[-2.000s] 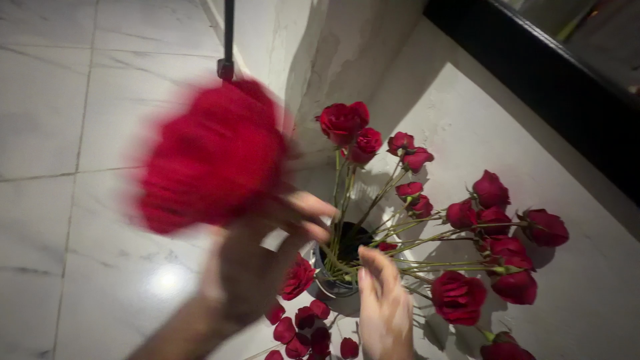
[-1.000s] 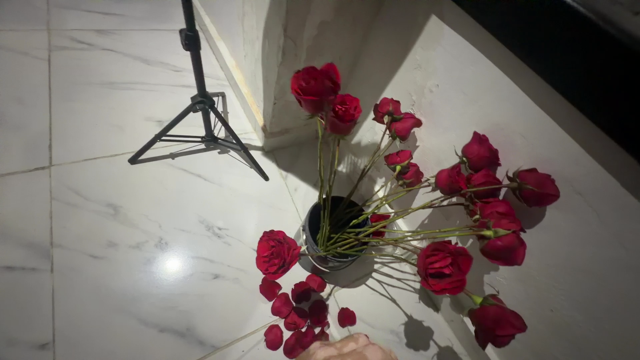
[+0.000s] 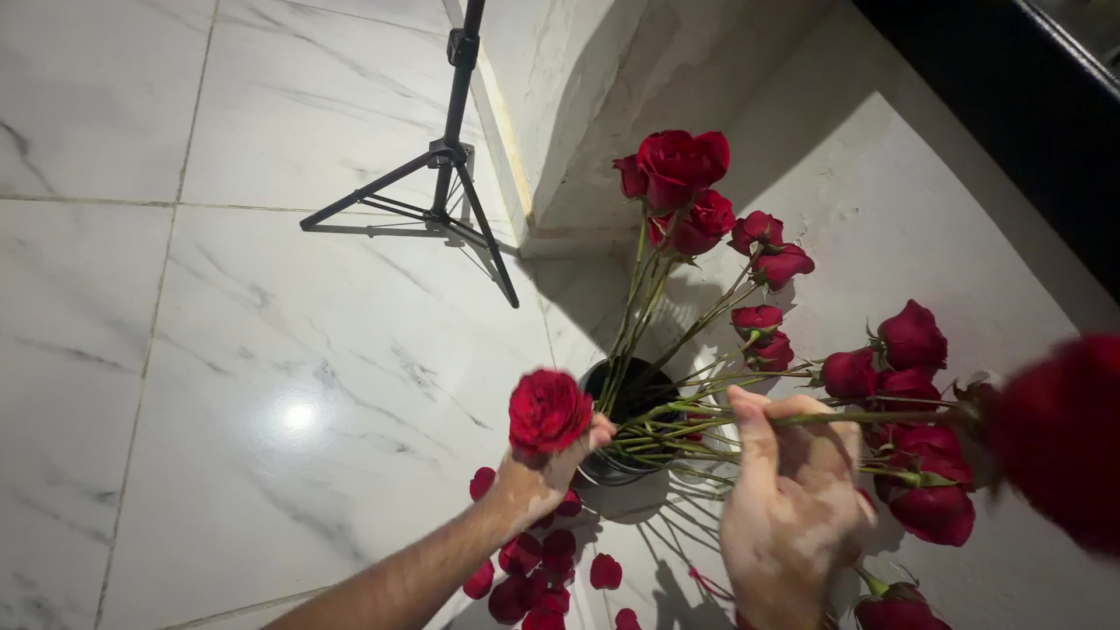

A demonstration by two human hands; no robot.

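A black bucket (image 3: 626, 468) on the floor holds several long-stemmed red roses (image 3: 682, 171) that fan up and to the right. My right hand (image 3: 787, 507) pinches the stem of one rose (image 3: 1063, 446) between thumb and fingers; its blurred bloom is large at the right edge. My left hand (image 3: 560, 459) is at the bucket's left rim, fingertips near the stems. A red rose bloom (image 3: 549, 411) covers part of that hand, so whether it grips anything is hidden. Loose red petals (image 3: 525, 577) lie on the floor below the left forearm.
A black tripod stand (image 3: 446, 157) stands on the marble-look tiles (image 3: 289, 350) at upper left. Behind the bucket is the corner of a pale wall (image 3: 577, 114). A black edge (image 3: 1006, 122) runs across the upper right. More roses (image 3: 897, 608) lean out at lower right.
Both hands have come in around the bucket, where one second ago only part of a hand showed at the bottom edge. A rose stem is now in my right hand.
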